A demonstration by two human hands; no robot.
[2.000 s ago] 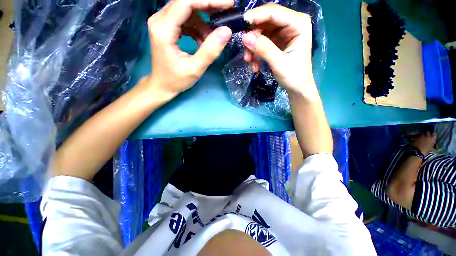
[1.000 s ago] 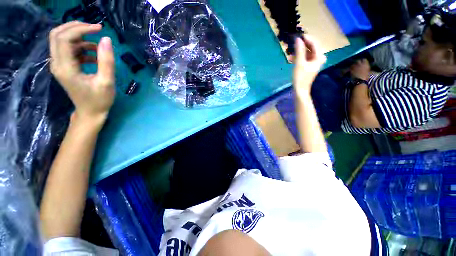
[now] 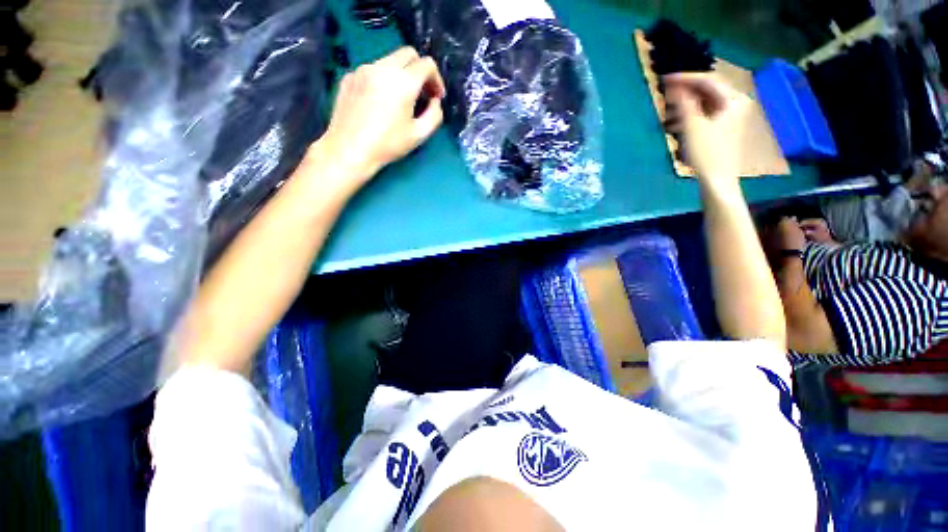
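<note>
My left hand (image 3: 383, 112) is raised over the green bench, left of the clear parts bag (image 3: 535, 114), with its fingers curled. A dark spot shows between thumb and fingers; I cannot tell if it is a part. My right hand (image 3: 715, 123) is blurred over the cardboard sheet (image 3: 764, 140), its fingertips by the heap of black parts (image 3: 678, 50). Whether it holds a part cannot be seen. The clear bag has small black pieces inside and a white label (image 3: 518, 10) at its top.
A large cloudy liner bag (image 3: 156, 197) lies at the left. A blue bin (image 3: 795, 109) stands beyond the cardboard. Loose black pieces (image 3: 372, 12) lie at the top. Blue crates (image 3: 561, 322) are below the bench edge. A person in a striped shirt (image 3: 884, 296) is at the right.
Two seconds ago both hands held a black cylindrical part together at the centre. They have since parted, my right hand out to the cardboard. The view has also turned and shifted.
</note>
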